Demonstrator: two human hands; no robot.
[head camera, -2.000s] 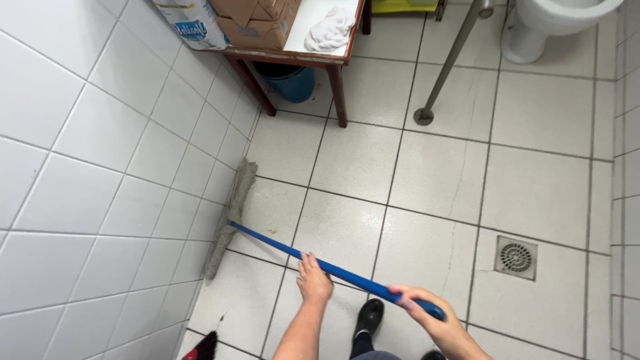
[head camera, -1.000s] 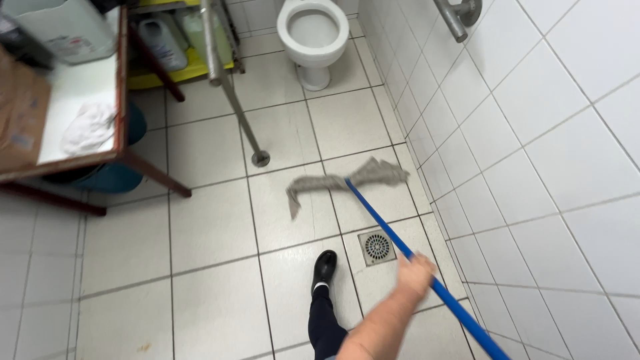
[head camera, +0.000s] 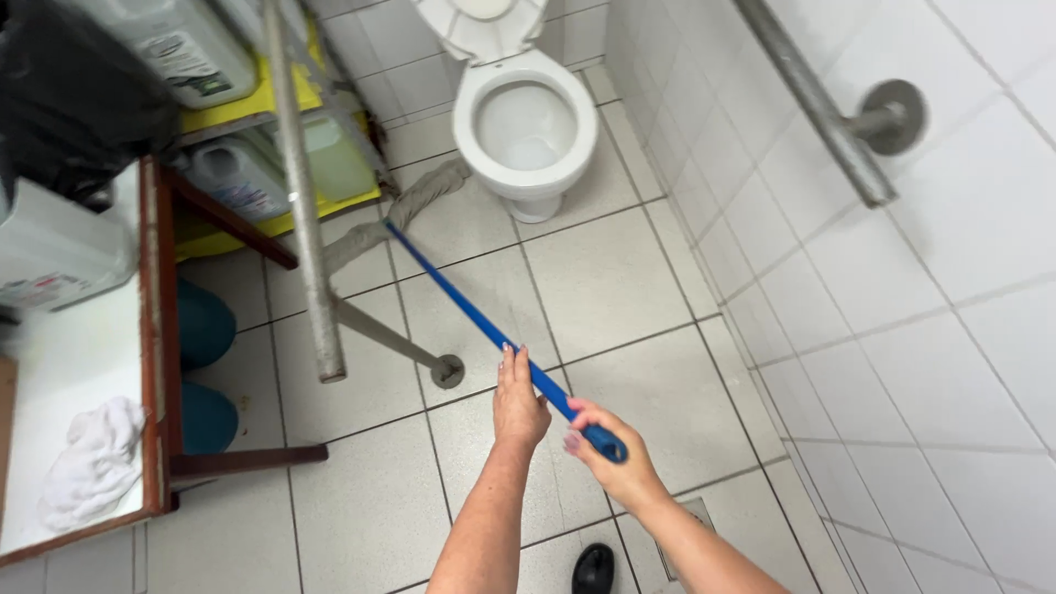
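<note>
A long blue pole (head camera: 462, 301) runs from the lower middle up to a grey cloth (head camera: 429, 194) wrapped about its far end on the tiled floor. The cloth lies left of the toilet (head camera: 528, 136), by the yellow shelf, and is partly hidden behind a metal rail. My right hand (head camera: 610, 450) is closed around the pole near its blue end cap. Farther along, my left hand (head camera: 520, 400) lies against the pole's side with its fingers extended; how firmly it grips cannot be seen.
A metal support rail (head camera: 301, 190) stands left, its foot on the floor. Beside it are a wooden table (head camera: 153, 346) with a white cloth (head camera: 95, 462), blue-green buckets (head camera: 206, 417) below, and a yellow shelf (head camera: 247, 103) with plastic jugs. A grab bar (head camera: 813, 99) crosses the right wall.
The grey cloth on the pole has moved from beside the left wall, to near the floor drain, to left of the toilet. The view has shifted towards the toilet.
</note>
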